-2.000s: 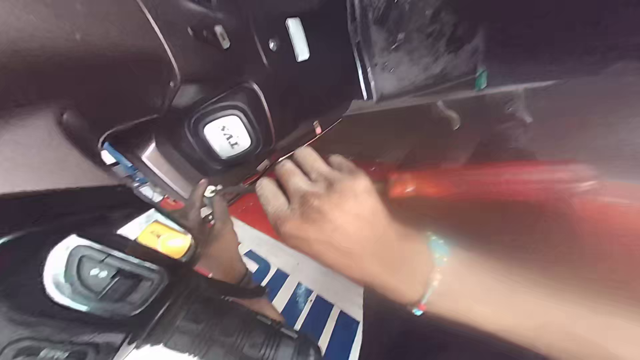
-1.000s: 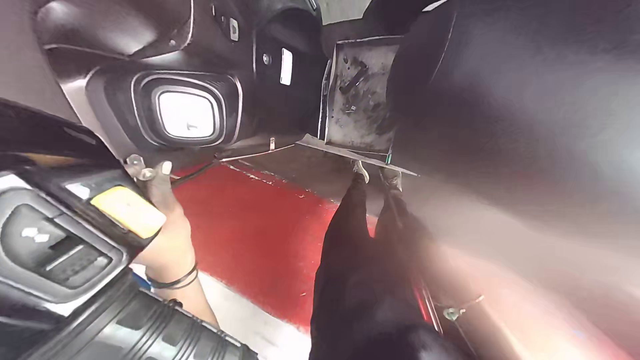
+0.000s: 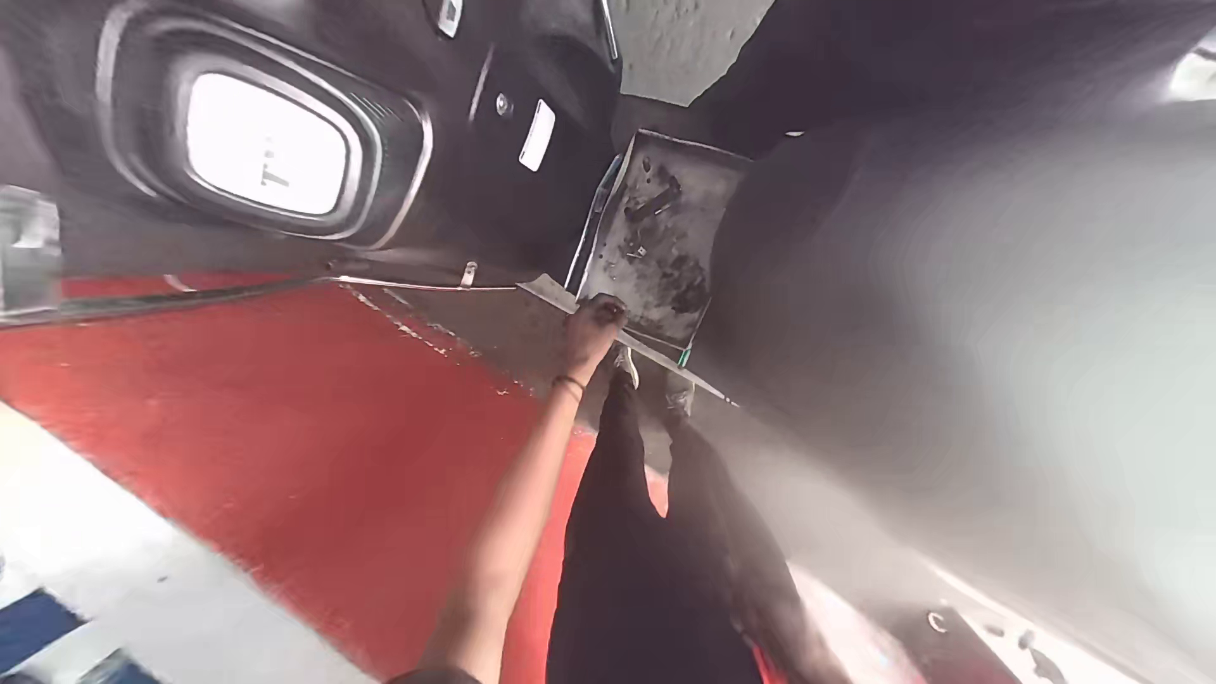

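My left hand (image 3: 595, 328), with a dark band at the wrist, reaches down to the near edge of a shallow grey metal tray (image 3: 727, 176). Its fingers are curled, and whether they hold anything cannot be told. Small dark parts (image 3: 655, 204) and dark stains lie in the tray. At the upper left is a black vehicle body panel (image 3: 456, 190) with a bright, framed, lettered badge (image 3: 271, 147). Below it a dark cable (image 3: 190, 296) runs across. My right hand is out of view.
My legs in dark trousers (image 3: 655, 570) stand below the tray. Red-painted floor (image 3: 285, 427) lies at the left, with a white strip (image 3: 114, 513) beside it. A large, blurred dark surface (image 3: 902, 332) fills the right side. Small items lie near the lower right corner.
My left hand has gone from beside the black panel and its yellow switch to the tray. My right hand, at the panel two seconds ago, has left the view. The view has shifted.
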